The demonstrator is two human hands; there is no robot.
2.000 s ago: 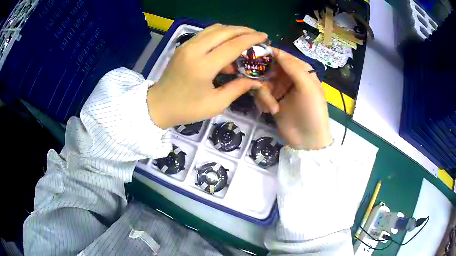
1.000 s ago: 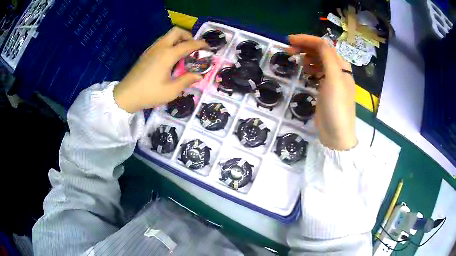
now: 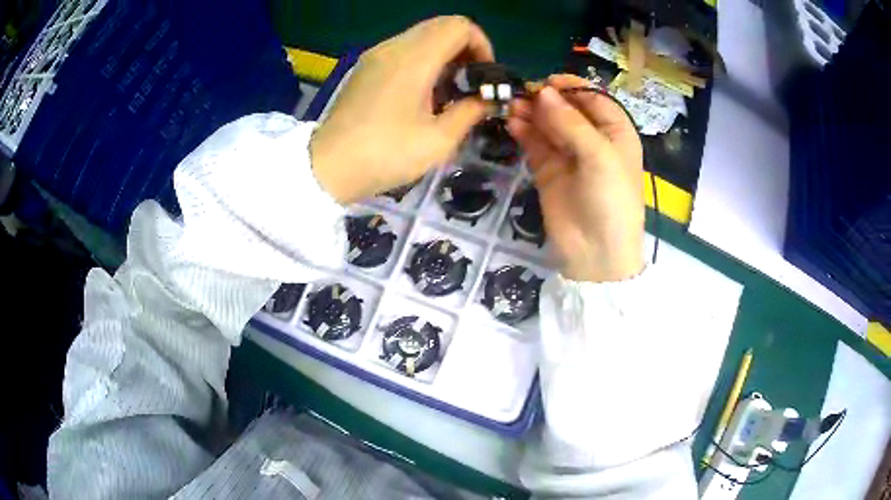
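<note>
My left hand [image 3: 396, 112] holds a dark smartwatch unit [image 3: 479, 80] above the far part of the tray, with two small silver-white tabs on its edge facing me. My right hand [image 3: 581, 166] pinches the small end of a thin black charging cable [image 3: 633, 122] at the watch's right side; whether it touches is unclear. The white tray [image 3: 484, 376] in its blue frame holds several dark watches, such as one [image 3: 438, 267] near the middle. The near right pocket holds no watch. My hands hide the tray's far part.
Stacked blue trays [image 3: 156, 88] stand at the left, more [image 3: 845, 156] at the right. A scrap pile [image 3: 650, 73] lies beyond the tray. A yellow pencil [image 3: 733, 400] and a power strip with plugs [image 3: 762, 430] lie at the lower right.
My left hand has moved right and up with a watch, and my right hand has come in to meet it with the cable end. The pink glow over the tray is gone.
</note>
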